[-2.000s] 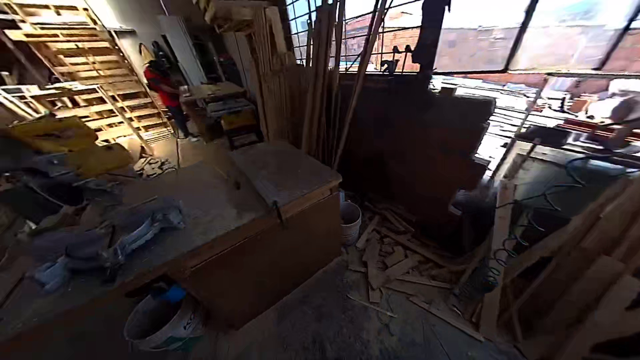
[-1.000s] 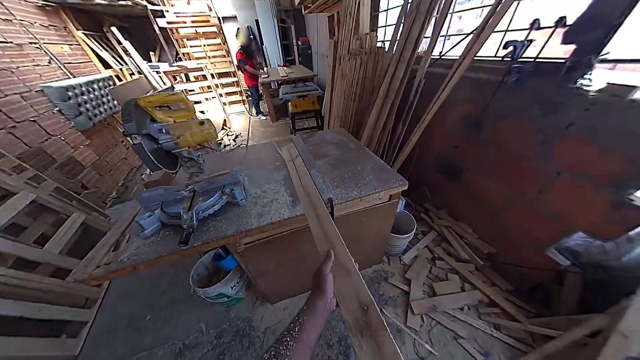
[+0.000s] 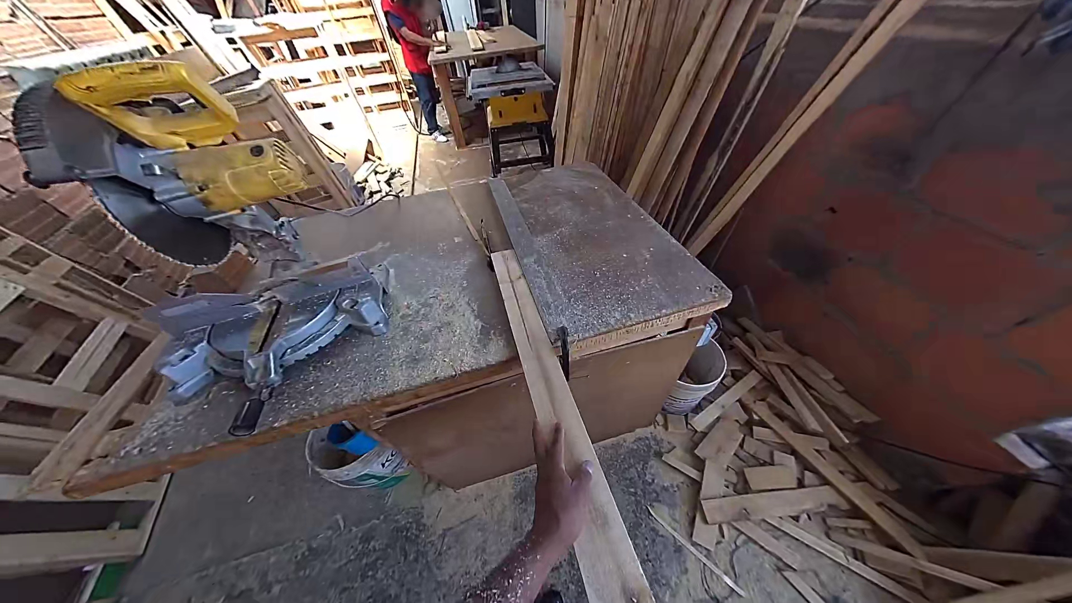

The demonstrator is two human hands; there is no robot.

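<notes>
A long wooden board (image 3: 548,385) slants up over the front edge of the dusty worktable (image 3: 435,327). My left hand (image 3: 557,498) grips it, thumb on top and fingers at its left edge. Its far end lies at a small dark upright part (image 3: 486,239), seemingly a saw blade, in the tabletop. A straight metal fence (image 3: 528,260) runs along the board's right side, with a dark clamp (image 3: 564,352) at its near end. My right hand is out of view. The board's near end runs out of frame.
A yellow miter saw (image 3: 209,167) stands at the table's left. Buckets (image 3: 356,461) (image 3: 699,373) sit below. Wood offcuts (image 3: 770,477) cover the floor at right. Planks (image 3: 636,92) lean behind. A person in red (image 3: 410,42) stands at a far table (image 3: 502,42).
The board and my left hand, absent from the earliest frame, are in view. Since a second ago, the board's far end has come back toward me along the fence. The view has moved closer to the table.
</notes>
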